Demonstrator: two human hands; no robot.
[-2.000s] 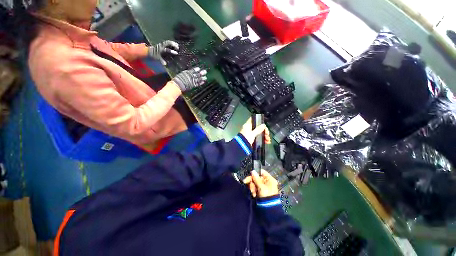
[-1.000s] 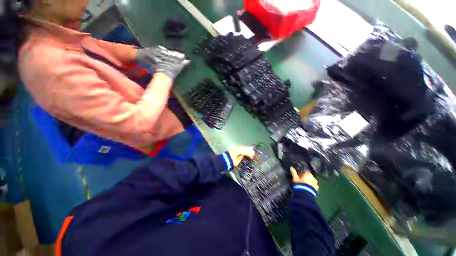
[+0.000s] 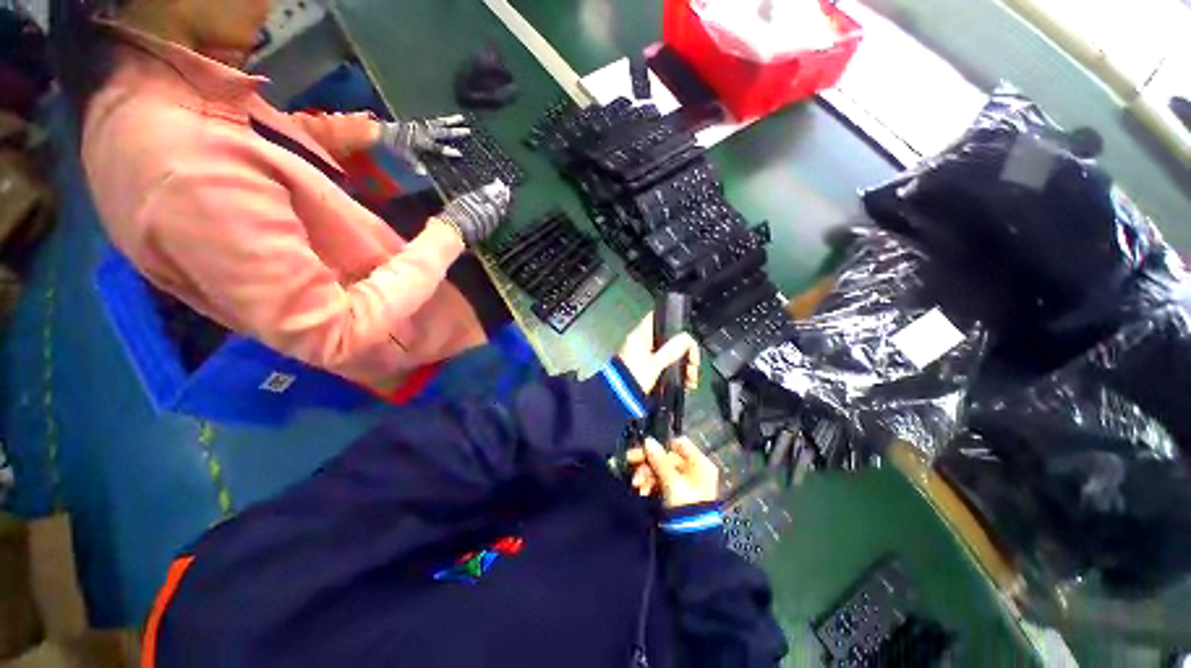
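Note:
A slim black remote control [image 3: 670, 371] is held upright in the picture between my two bare hands. My left hand [image 3: 658, 358] grips its upper part. My right hand [image 3: 681, 469] is at its lower end, fingers curled against it; whether it also holds a small part cannot be told. More remotes [image 3: 750, 525] lie button side up on the green bench, partly hidden under my hands and sleeves. A loose heap of small black pieces [image 3: 795, 432] lies just right of my hands. A long overlapping pile of remotes [image 3: 679, 209] stretches away beyond my left hand.
A co-worker in a pink-orange jacket [image 3: 261, 222] with grey gloves handles remotes at left. Black plastic bags [image 3: 1045, 261] lie at right beside a cardboard edge [image 3: 960, 516]. A red bin [image 3: 764, 65] stands at the back. More remotes [image 3: 862, 613] lie at lower right.
One second ago my hands were apart, the left over the laid-out remotes and the right at the loose heap. Now they are together on a remote. The co-worker's hands have moved apart over remotes.

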